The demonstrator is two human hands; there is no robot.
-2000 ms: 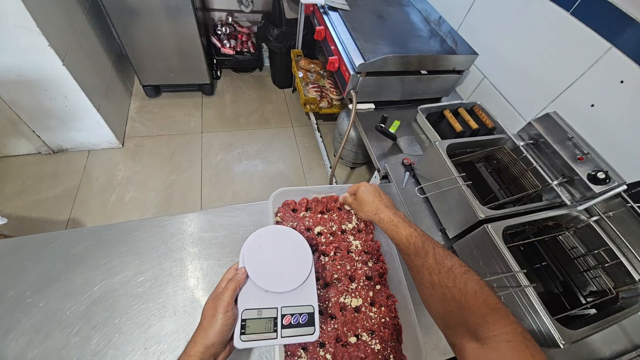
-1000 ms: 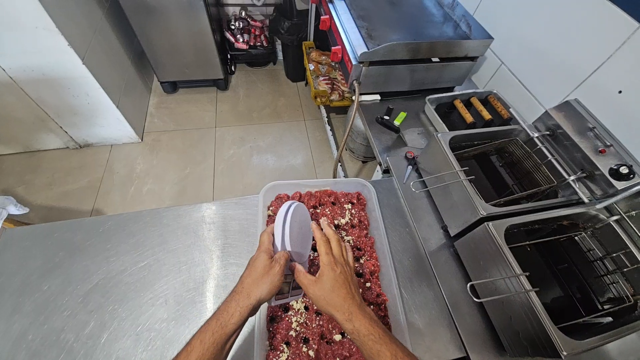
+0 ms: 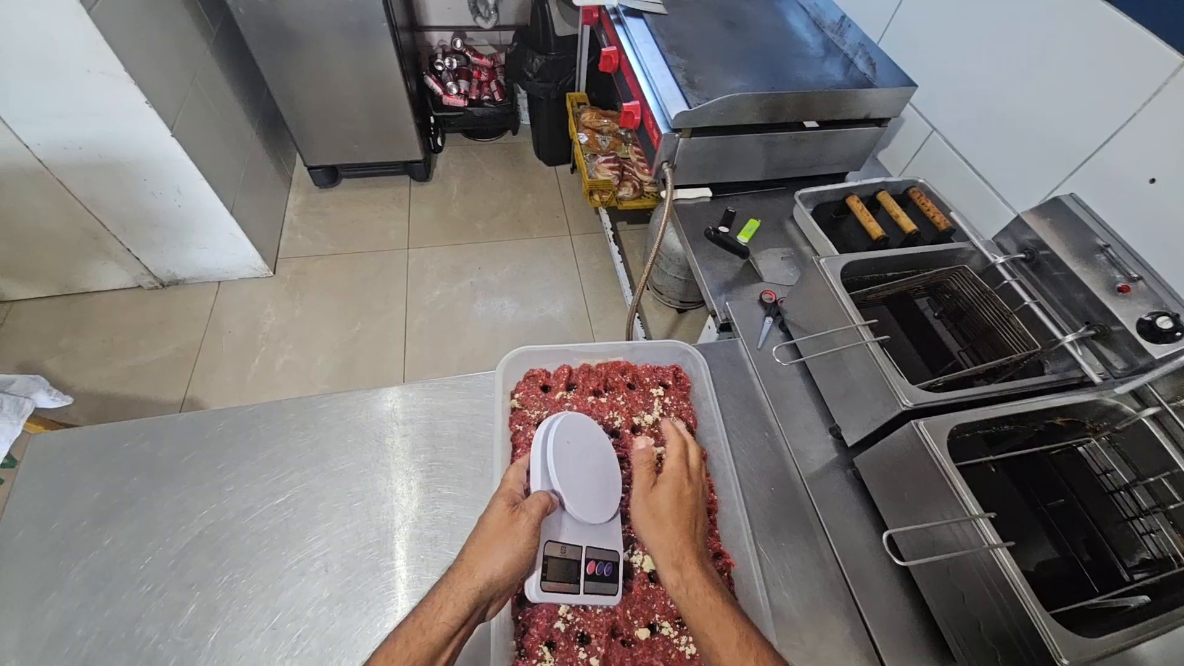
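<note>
My left hand point(image 3: 507, 532) grips the side of a white digital kitchen scale point(image 3: 581, 509), thumb on its front edge. I hold the scale tilted above a white plastic tub point(image 3: 724, 462) of raw ground meat point(image 3: 601, 381). Dark holes and pale crumbly bits dot the meat. Just right of the scale, my right hand point(image 3: 668, 490) hovers over the meat with bent fingers, holding nothing that I can see. The scale's round platform faces up toward me, and its display and buttons are at the lower end. Part of the meat is hidden beneath the scale and hands.
A stainless steel table point(image 3: 250, 518) carries the tub. To the right are two deep fryers point(image 3: 943, 324) with wire baskets, scissors point(image 3: 768, 314), a scraper point(image 3: 775, 265) and a tray point(image 3: 814, 208) with wooden-looking handles. Farther back stand a flat griddle point(image 3: 768, 46) and a yellow crate point(image 3: 578, 153) of packaged food.
My right hand has moved from the tub's far edge to beside the scale. The scale, edge-on between both hands one second ago, now faces me in my left hand.
</note>
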